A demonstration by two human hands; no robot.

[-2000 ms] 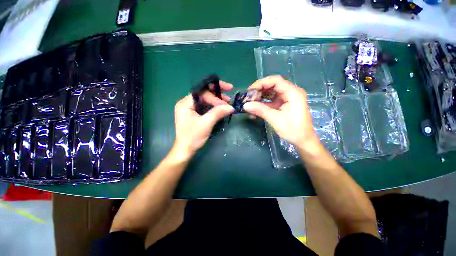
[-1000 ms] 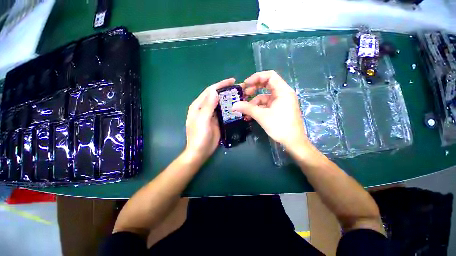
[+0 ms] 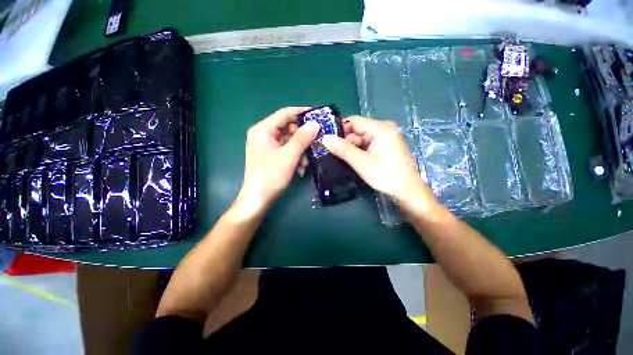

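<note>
A black device housing (image 3: 336, 182) is held between my hands over the green mat, its long side running toward me. A silvery-white circuit board (image 3: 321, 123) lies in its far end. My left hand (image 3: 274, 156) grips the housing's left side, with the thumb on the board. My right hand (image 3: 378, 156) grips the right side, with its thumb at the board's lower edge. The fingers under the housing are mostly hidden.
A glossy black blister tray (image 3: 90, 149) is at left. A clear blister tray (image 3: 479, 156) at right bears boards (image 3: 514, 64) in its far corner. A tray of boards (image 3: 614, 114) is far right, a small round part (image 3: 597, 168) beside it. A single unit (image 3: 115, 21) lies beyond the pale strip (image 3: 277, 35).
The housing now shows lengthwise, with the board in its far end, and my left thumb has come onto the board. The single unit beyond the strip has moved left.
</note>
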